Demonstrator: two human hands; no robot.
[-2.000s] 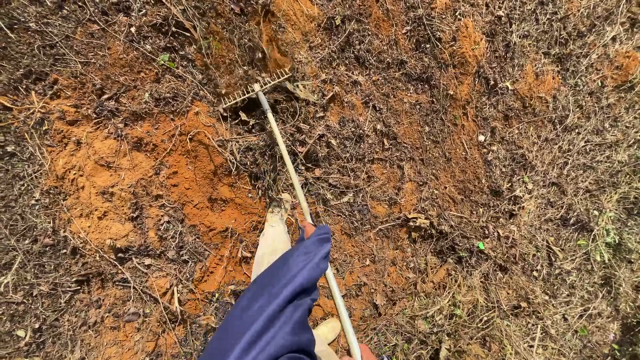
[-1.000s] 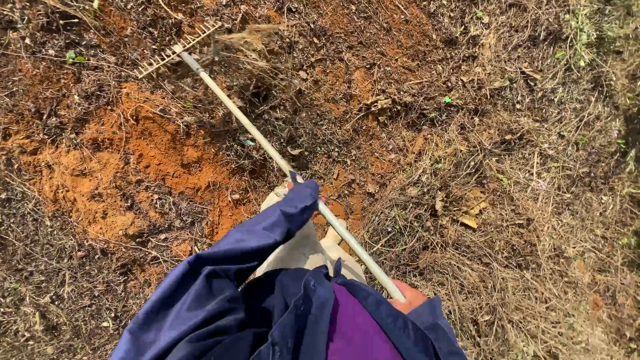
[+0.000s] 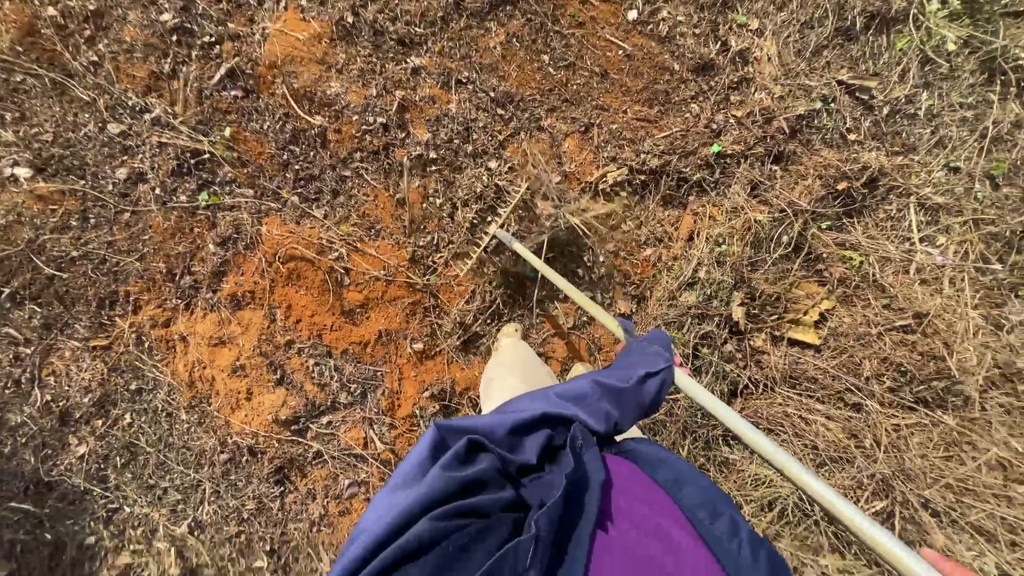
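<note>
A garden rake with a long pale handle runs from the lower right corner up to its toothed head, which lies among dry stems near the middle of the view. My left hand, mostly hidden by the blue sleeve, is closed around the middle of the handle. At the bottom right edge, my right hand shows only in part, beside the handle's lower end; its grip is out of sight. Below the rake head stands my light-coloured boot.
Bare orange soil spreads on the left, with twigs and dead leaves around it. Matted dry grass covers the right side, with yellowish dry leaves on it. Green plants grow at the top right.
The rake head has come in from the upper left, closer to my feet, and the handle has slid back to the lower right. My right hand has moved out to the right edge.
</note>
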